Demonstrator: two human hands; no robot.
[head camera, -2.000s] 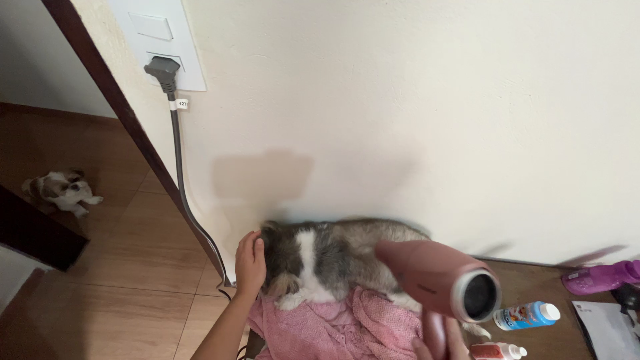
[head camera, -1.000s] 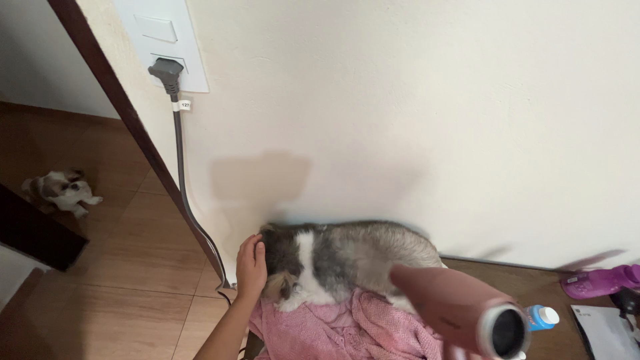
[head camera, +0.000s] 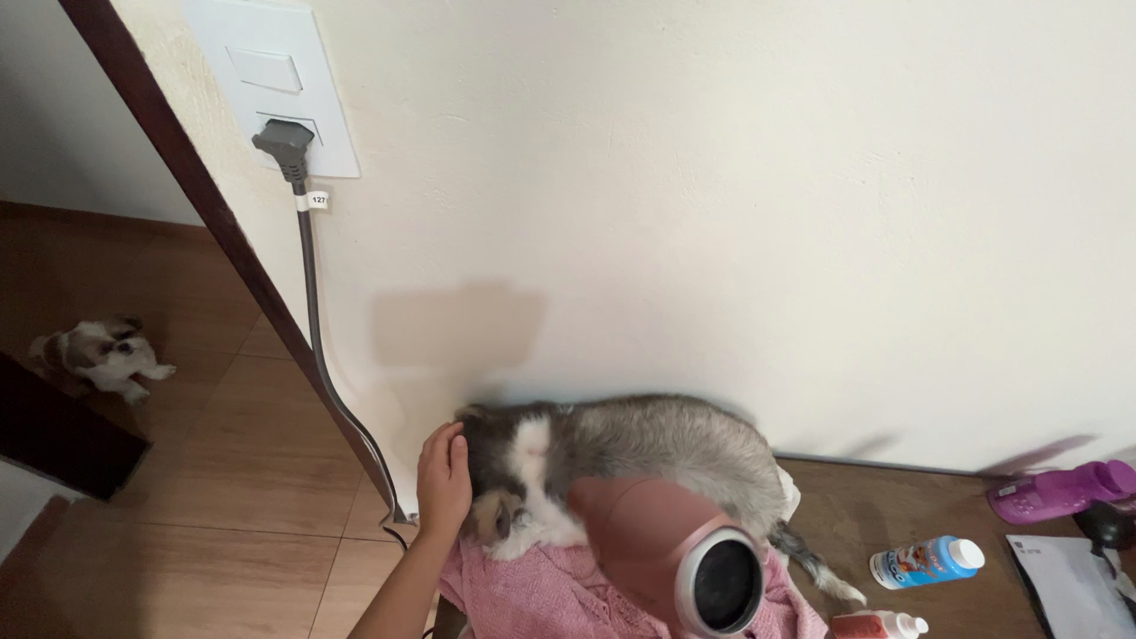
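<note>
A grey and white dog (head camera: 657, 444) lies on its side along the wall, on a pink towel (head camera: 524, 595). My left hand (head camera: 444, 479) rests with its fingers against the dog's head. A pink hair dryer (head camera: 648, 532) is over the dog's belly and the towel, its round dark rear end facing the camera. My right hand is not visible; the dryer's body and the lower frame edge hide the handle.
A plug (head camera: 286, 142) with a grey cord sits in the wall socket. On the wooden table stand or lie a blue and white bottle (head camera: 923, 564), a red bottle (head camera: 874, 626), a purple bottle (head camera: 1056, 493) and papers (head camera: 1069, 577). Another dog (head camera: 106, 355) lies on the floor.
The hair dryer has moved left from its place one second ago, and the blue bottle shows fully again. My left hand has stayed at the dog's head.
</note>
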